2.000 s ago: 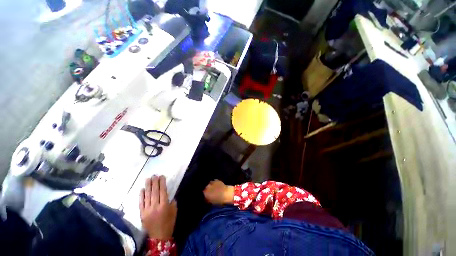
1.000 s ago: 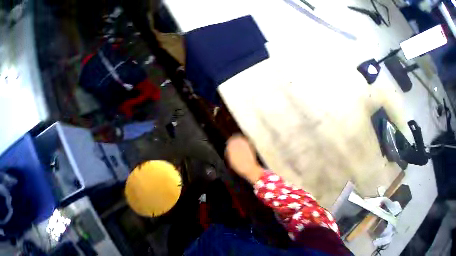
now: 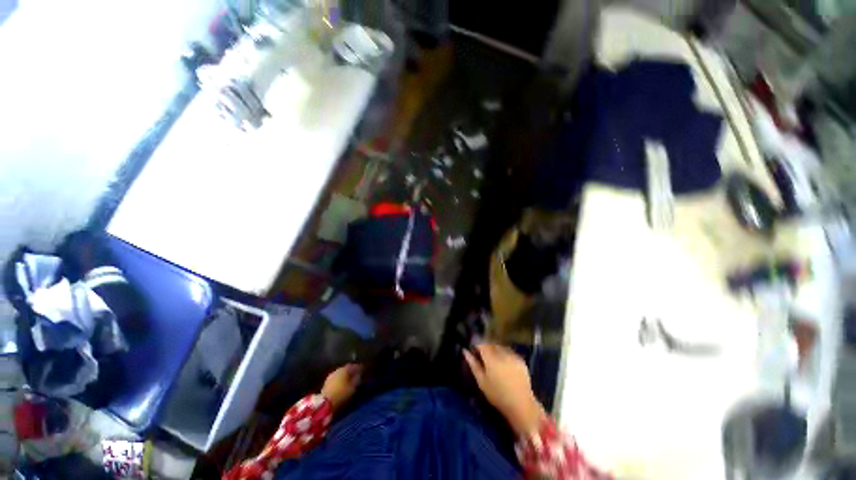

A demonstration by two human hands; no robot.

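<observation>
My left hand (image 3: 343,382) is low in the centre, small and blurred, beside my blue-clad lap; its fingers look curled, and whether it holds anything is hidden. My right hand (image 3: 502,375) is right of my lap, near the left edge of the right table. Its thumb and fingers are apart and nothing shows in it. Straight ahead, low between the tables, a dark bundle with a pale strip (image 3: 375,251) lies on something red. Dark navy cloth (image 3: 619,127) lies on the right table, with a pale strip (image 3: 660,183) at its near edge.
The white left table (image 3: 235,187) carries machine parts at its far end. A blue tray or panel (image 3: 164,314) with dark and white cloth (image 3: 70,319) and a white-edged bin (image 3: 225,375) are at lower left. The long pale table (image 3: 648,375) runs along the right. Scraps litter the dark floor.
The view has swung from the sewing machine and shears, over the right table, to the aisle between tables. My left hand has left the machine table. The yellow stool is out of view.
</observation>
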